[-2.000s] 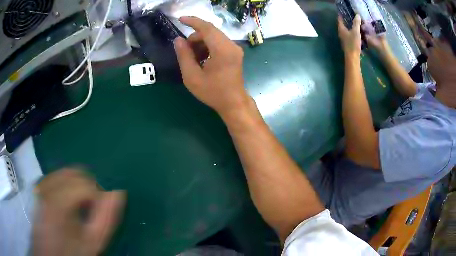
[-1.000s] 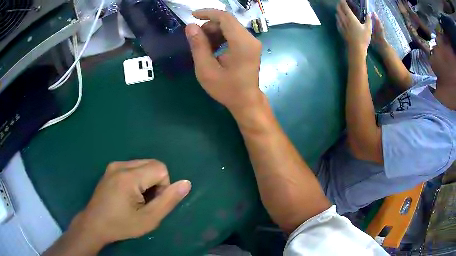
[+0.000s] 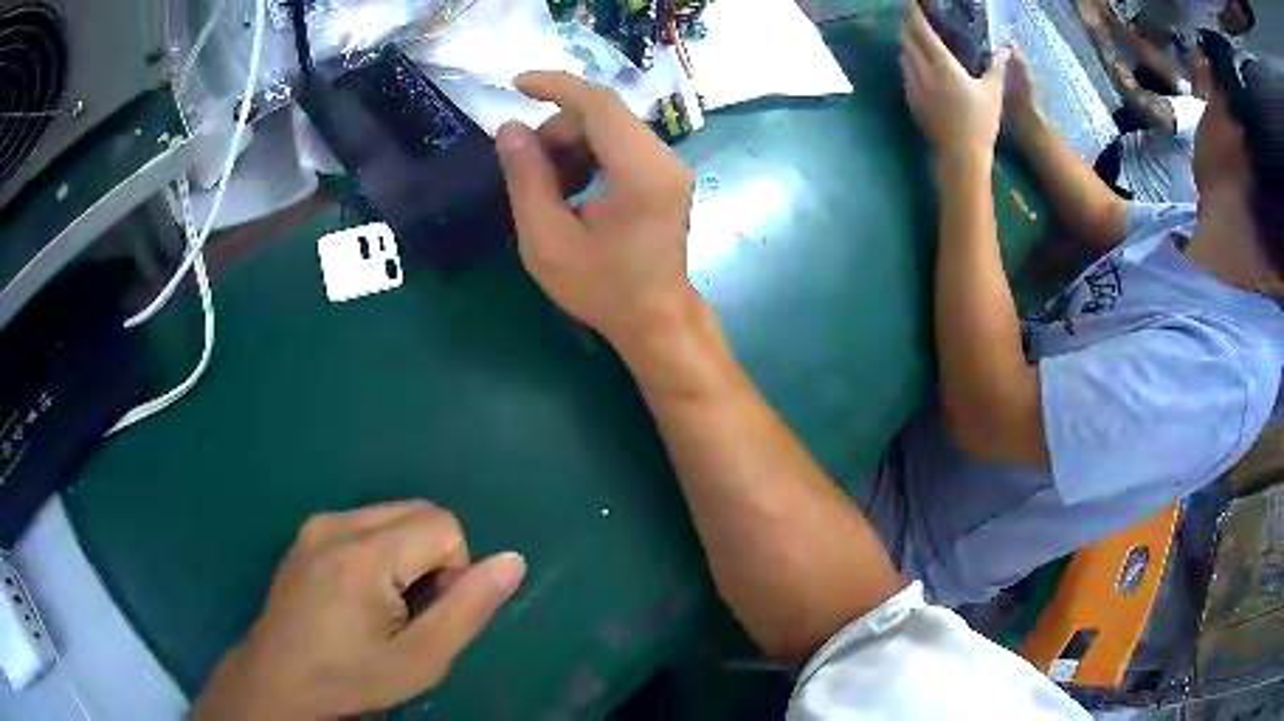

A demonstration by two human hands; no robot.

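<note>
A white adapter piece (image 3: 359,262) with dark holes lies on the green mat (image 3: 465,409). A flat black pouch or box (image 3: 423,162) lies behind and to its right. My right hand (image 3: 606,211) is over the mat at the pouch's right edge, palm turned left, thumb and index finger apart, with nothing visible in it. It covers part of what lies behind. My left hand (image 3: 369,606) is at the near left of the mat, its fingers curled in a loose fist with the thumb out. Nothing shows in it.
White cables (image 3: 204,310) loop down at the left, near a black item with pale print (image 3: 42,409). A white power strip (image 3: 21,627) is at the left edge. Circuit boards and white paper (image 3: 768,57) lie at the back. A seated person (image 3: 1141,366) holds a dark device at the right.
My left hand was blurred and farther left two seconds ago; it is now still and curled. My right hand keeps much the same pose. The camera view has shifted slightly.
</note>
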